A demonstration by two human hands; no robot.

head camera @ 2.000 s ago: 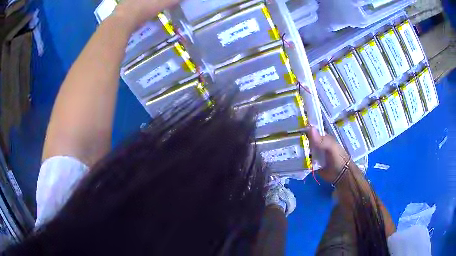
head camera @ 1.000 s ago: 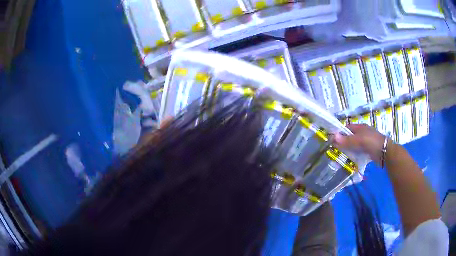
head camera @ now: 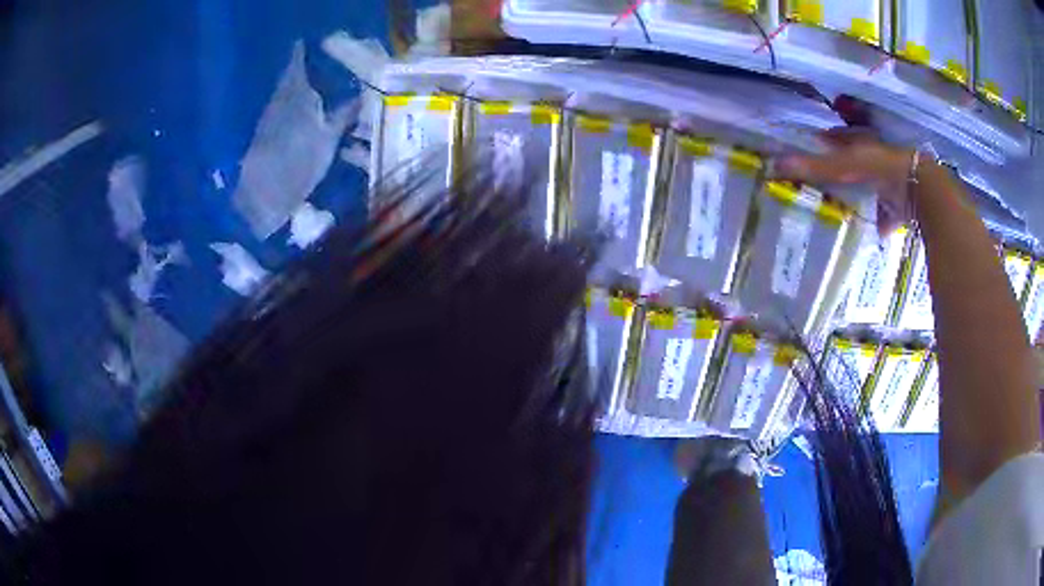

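A white tray with two rows of flat grey pouch cells lies in front of me. The cells have white labels and yellow tape at their upper ends. My right hand is at the tray's upper right corner, fingers stretched over its edge; whether they grip it is unclear. Dark hair covers the tray's lower left part. My left hand cannot be made out; only a blurred reddish patch shows through the hair.
Another tray of cells lies on stacked trays behind. More cells show at the right, beyond the tray. Crumpled translucent film and scraps lie on the blue floor at the left. A leg is below the tray.
The tray has turned from a slant to nearly level and its cells now face up towards me. My right hand has moved up with its corner. The rear stack shows further right.
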